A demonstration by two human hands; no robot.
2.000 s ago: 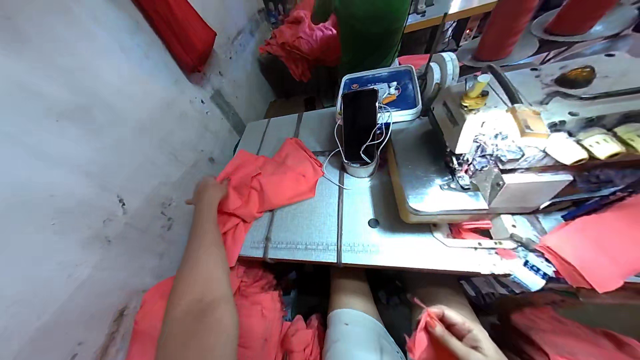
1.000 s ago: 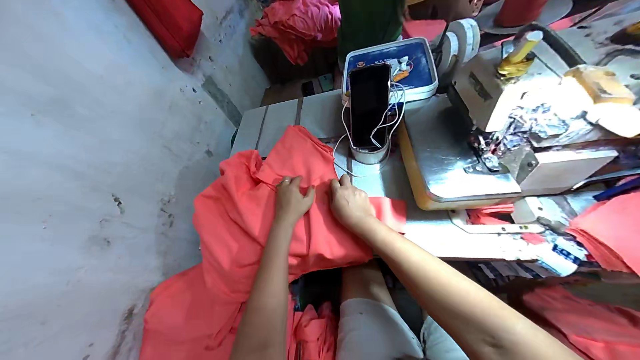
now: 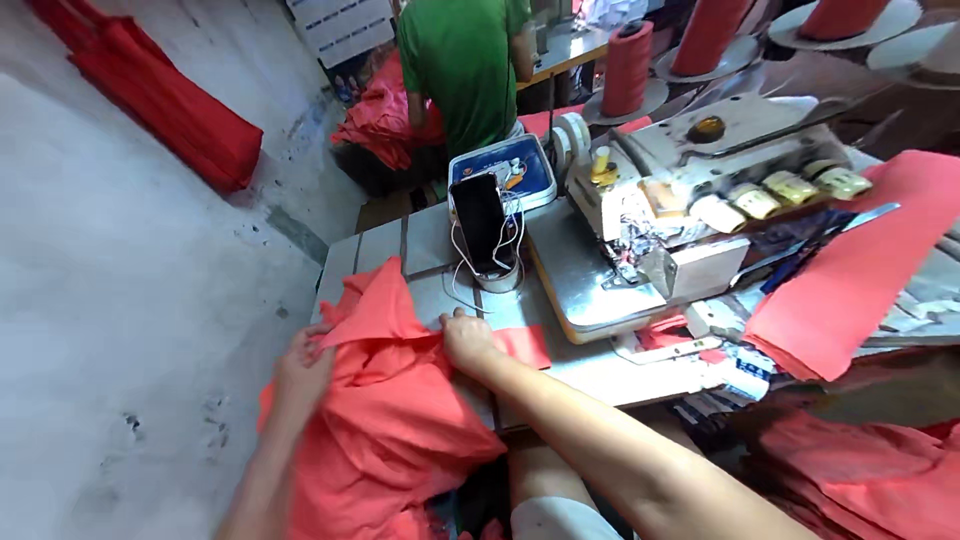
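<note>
A coral-red cloth (image 3: 390, 405) is bunched over the left end of the grey sewing table (image 3: 435, 247) and hangs down toward my lap. My left hand (image 3: 311, 352) pinches its left side near the wall. With my right hand (image 3: 461, 337) I grip its upper right edge, close to the white cable. A small flat coral piece (image 3: 523, 346) lies on the table beside my right wrist. To the right stands an overlock sewing machine (image 3: 637, 217), its lamp lit, apart from both hands.
A smartphone (image 3: 480, 221) leans in a round holder before a blue-lined tray (image 3: 536, 169). Folded coral panels (image 3: 847, 285) lie on the machine's right side. Red thread cones (image 3: 628, 71) stand behind. A person in a green shirt (image 3: 469, 67) is beyond the table. A wall borders the left.
Since one second ago my hands have moved apart, the left one toward the wall, and the cloth's upper part has bunched up. Two seconds ago my right hand was low over my lap.
</note>
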